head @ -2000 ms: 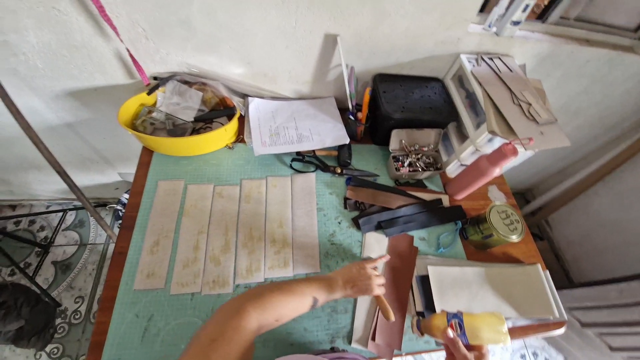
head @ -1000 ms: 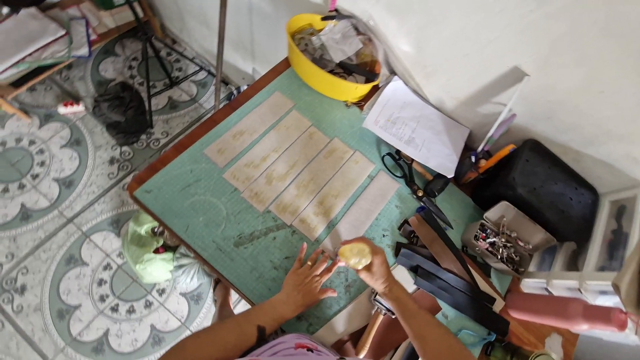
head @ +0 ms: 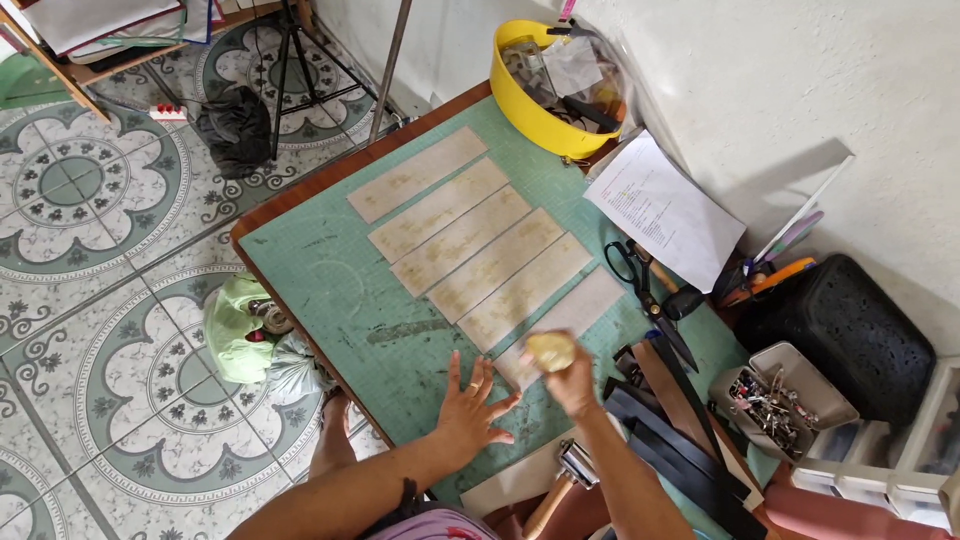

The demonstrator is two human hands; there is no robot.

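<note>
Fingers spread, my left hand [head: 472, 412] rests on the green cutting mat [head: 300, 255], its fingertips at the near end of the rightmost pale strip [head: 577, 300]. My right hand [head: 570, 379] holds a bottle of yellowish contents [head: 551, 351], tipped over that same strip; its mouth is hidden. Several more flat strips, leather or card, lie side by side to the left, such as the far-left strip [head: 416, 176], with yellowish blotches on them. A metal roller [head: 577, 461] with a wooden handle lies below my right forearm.
Black-handled scissors [head: 651, 304] and a printed sheet [head: 664, 210] lie to the right. A yellow basin [head: 510, 90] of odds and ends stands at the back. Dark straps [head: 675, 472], a box of small metal parts [head: 772, 420] and a black container [head: 840, 337] are on the right.
My right hand has brought the bottle from the mat's right side to the rightmost strip. My left hand has moved off the roller handle onto the mat. The view has swung left.
</note>
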